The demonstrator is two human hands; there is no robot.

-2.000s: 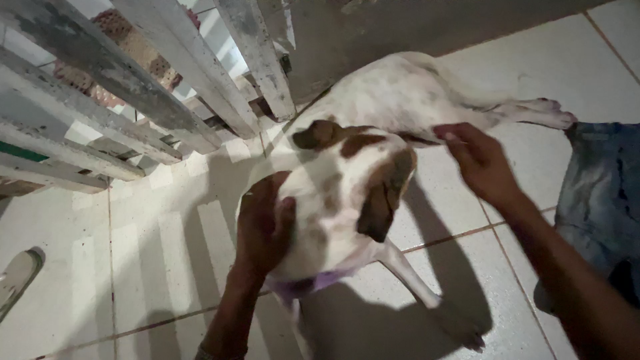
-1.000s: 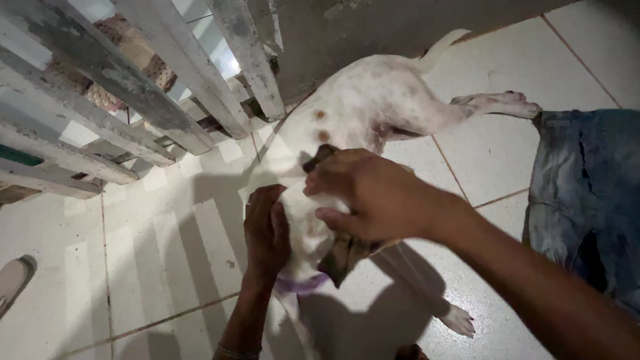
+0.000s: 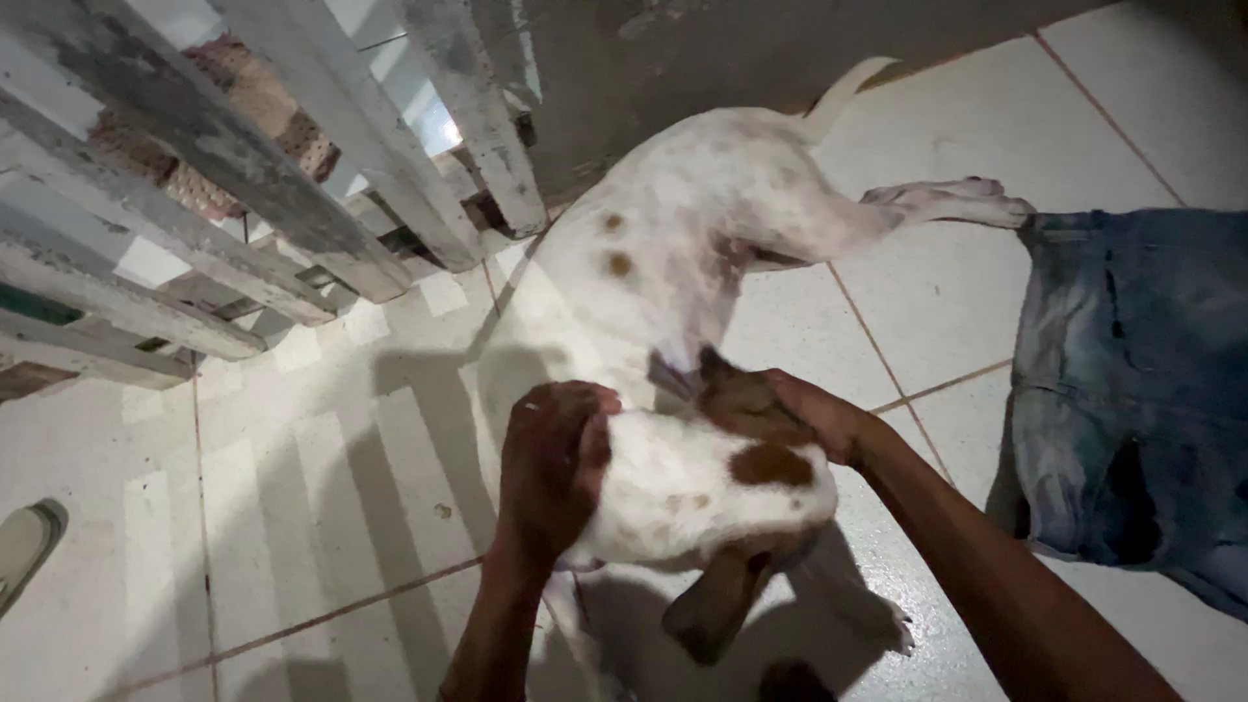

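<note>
A white dog with brown spots (image 3: 673,224) lies on the tiled floor, its tail toward the wall and its hind legs stretched to the right. Its head (image 3: 702,487), with brown patches and brown ears, is turned toward the right. My left hand (image 3: 556,463) rests against the back of the dog's head and neck, fingers bent. My right hand (image 3: 814,414) touches the far side of the head beside the raised brown ear (image 3: 746,400); its fingers are partly hidden behind the head. A bit of purple collar (image 3: 580,564) shows below the neck.
Worn white wooden slats (image 3: 322,117) stand at the upper left, with a patterned cloth-like thing (image 3: 219,127) behind them. A grey wall (image 3: 663,58) runs behind the dog. Blue denim (image 3: 1141,390) is at the right. Part of a pale sandal (image 3: 27,546) shows at the far left.
My right hand was apart from the dog, then over the top of its head, and is now at the head's far side. My left hand has stayed by the neck. The dog's head has turned.
</note>
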